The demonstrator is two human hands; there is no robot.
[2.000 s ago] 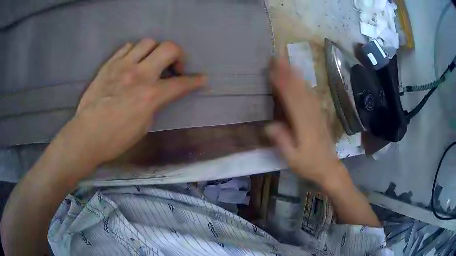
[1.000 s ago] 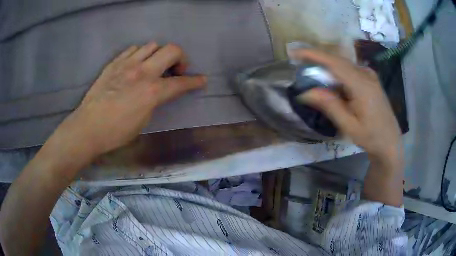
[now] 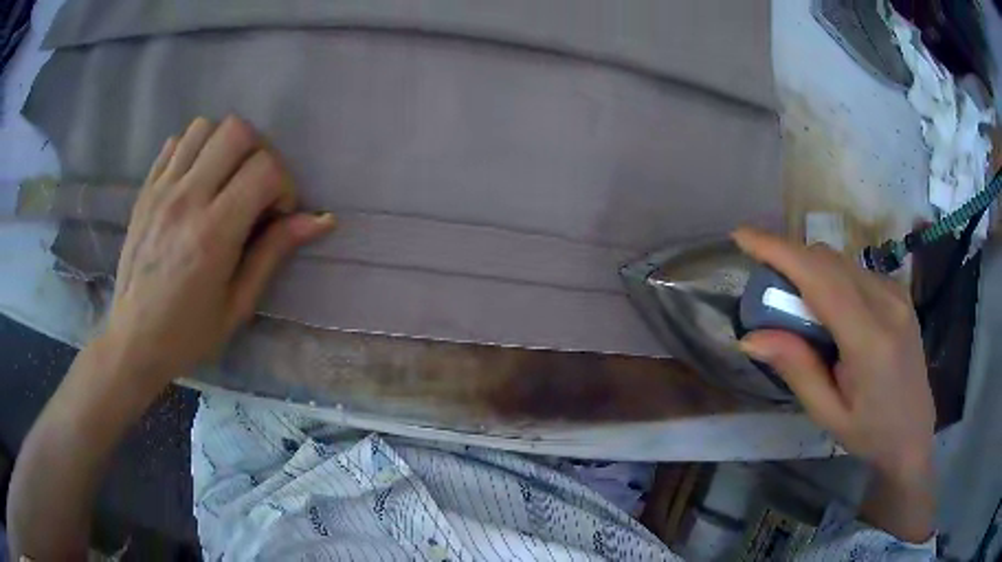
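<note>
The taupe garment panel (image 3: 494, 143) lies flat across the table, with dark fold lines running left to right. My right hand (image 3: 846, 340) grips the handle of the steam iron (image 3: 692, 296). Its pointed soleplate faces left and rests at the panel's right end, near the lower fold. My left hand (image 3: 203, 220) is on the panel's left part, thumb and fingertips together at the fold; whether they pinch the cloth is hidden. A yellowish strip end (image 3: 36, 198) shows at the panel's left edge.
The table's scorched near edge (image 3: 527, 384) runs below the panel. A dark iron rest (image 3: 947, 329) is at the right, with the green hose (image 3: 950, 220) above it. Crumpled white scraps (image 3: 950, 132), a grey pointed shape (image 3: 863, 38) and a pale slip (image 3: 824, 228) lie beyond the iron.
My right hand went from the panel's right end to the parked iron, took hold of it and brought it onto the panel. The view has shifted left; my left hand is now near the panel's left end.
</note>
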